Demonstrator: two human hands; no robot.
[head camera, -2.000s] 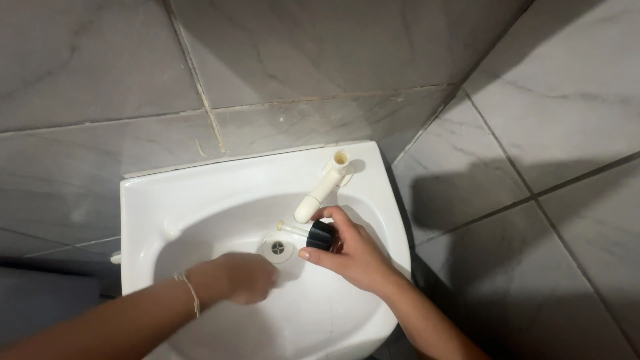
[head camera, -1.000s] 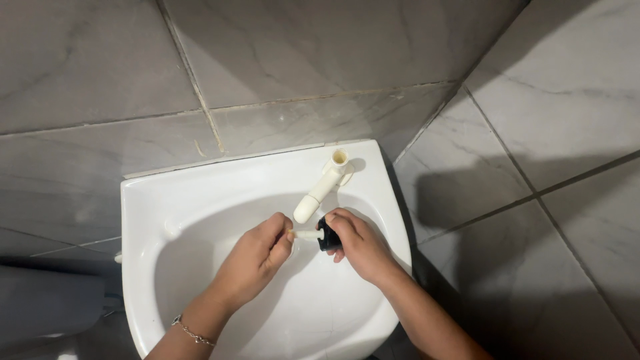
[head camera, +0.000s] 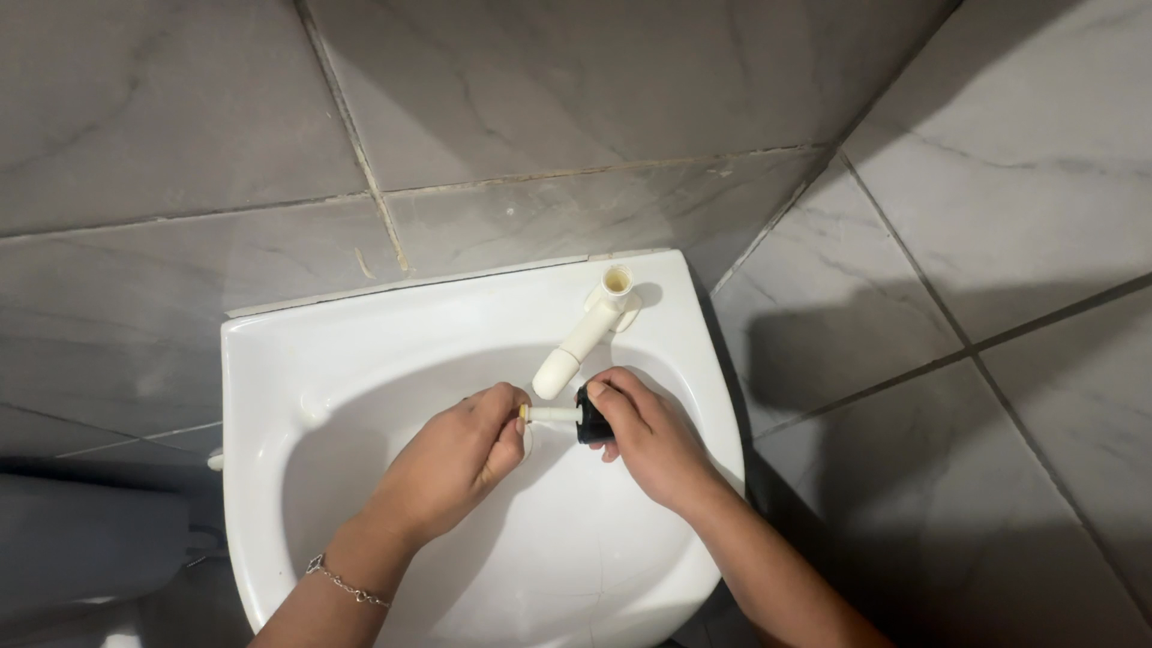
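Observation:
My right hand grips a black knob-like part over the right side of the white washbasin. From that part a white plastic stem points left. My left hand has its fingers closed at the stem's far end, by a small yellowish tip. Just above both hands, a cream plastic faucet body stands on the basin's rear ledge, its round top opening uncovered and its spout directed down over the bowl. The drain is hidden behind my left hand.
Grey marbled wall tiles rise behind the basin. More tiles meet them at a corner on the right. A grey object stands low at the far left, beside the basin.
Two seconds ago my left hand was blurred, lower and away from the stem; it has come up to the stem's left end. My right hand keeps hold of the black part.

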